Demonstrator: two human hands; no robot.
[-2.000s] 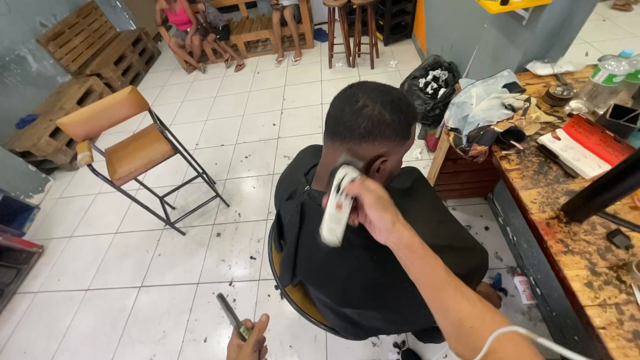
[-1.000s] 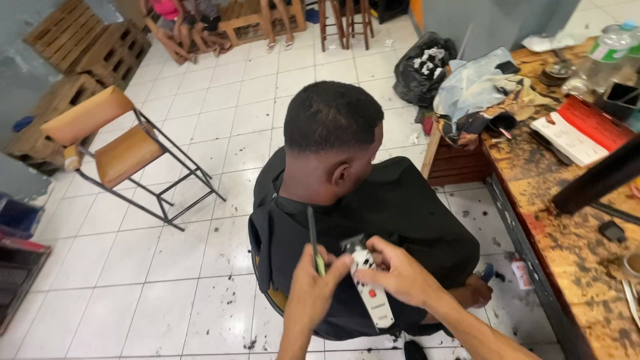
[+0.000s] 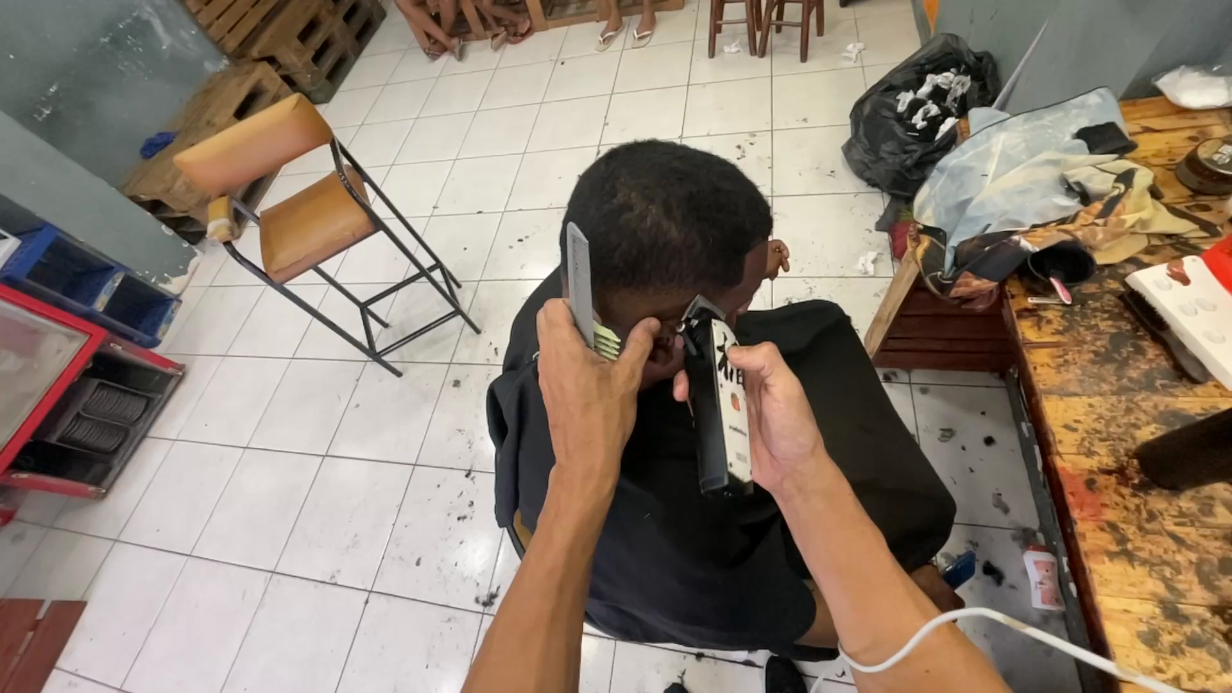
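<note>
A seated person [image 3: 664,217] wears a black barber's cape [image 3: 693,549]. My right hand [image 3: 780,414] grips a white and black hair clipper [image 3: 724,414] upright, its blade end beside the person's ear. A grey comb [image 3: 579,279] points up from my left hand [image 3: 592,385], which also holds a pale green toothed piece [image 3: 606,339] near its base; what that piece belongs to is unclear. My left thumb and fingertips are close to the side of the person's head. A white cord [image 3: 982,616] passes below my right forearm.
On the right runs a stained wooden counter [image 3: 1126,481] bearing crumpled cloths [image 3: 1049,183]. A black rubbish bag [image 3: 924,115] stands beyond it. At the left is a tan high chair [image 3: 313,221], with a red-framed cabinet [image 3: 96,385] nearer. Hair clippings lie on the tiles. Other people's feet [image 3: 626,34] show at the top.
Both hands have moved up from in front of the cape to the side of the person's head. Two seconds ago the clipper was at the back of the neck and my left hand was low and apart.
</note>
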